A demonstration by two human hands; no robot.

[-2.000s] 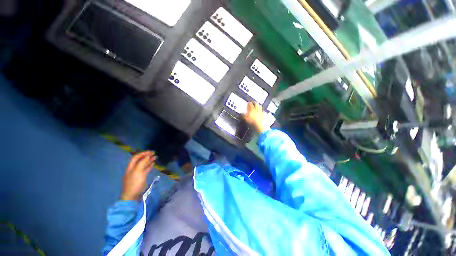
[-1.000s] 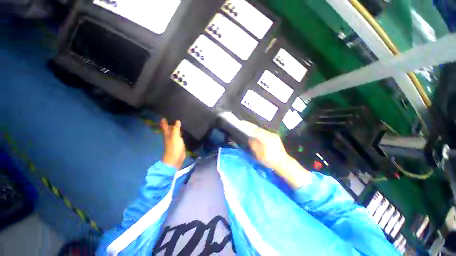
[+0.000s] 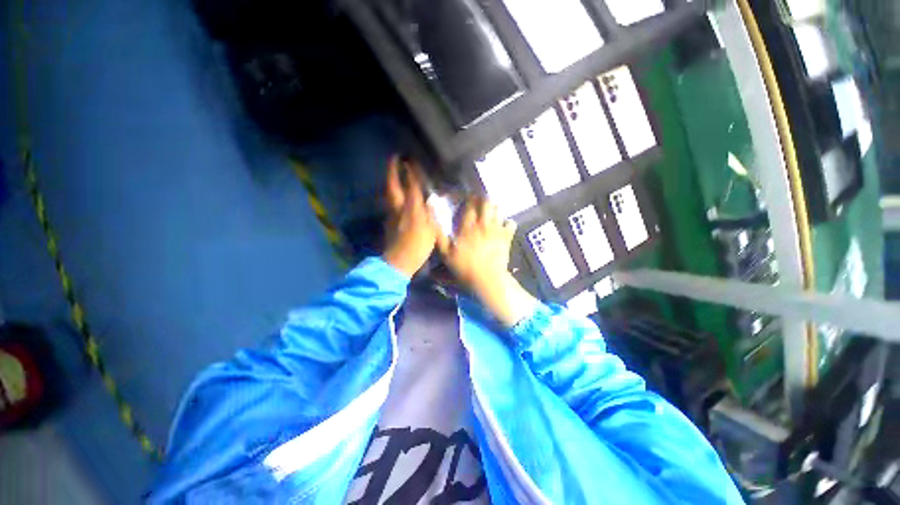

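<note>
My left hand (image 3: 410,225) and my right hand (image 3: 481,249) are close together at the front corner of the trays. A phone, seen only as a small bright piece (image 3: 442,212), is between them, held in both; my fingers hide most of it. The middle tray (image 3: 525,212) holds a row of several white phone backs (image 3: 551,153) with dark camera rings. The nearer tray (image 3: 646,258) shows three white backs (image 3: 589,238); its end by my right hand is partly hidden.
The farther tray (image 3: 449,138) holds a glossy black phone (image 3: 464,57) and white ones. Small white slips (image 3: 592,296) lie beside the nearer tray. A pale frame post (image 3: 740,293) crosses the green bench (image 3: 701,187) at right. Blue floor with yellow-black tape (image 3: 59,261) is at left.
My right hand has taken a phone from the nearer tray's end and brought it left. My left hand has come up to meet it. The view has turned, moving the trays right.
</note>
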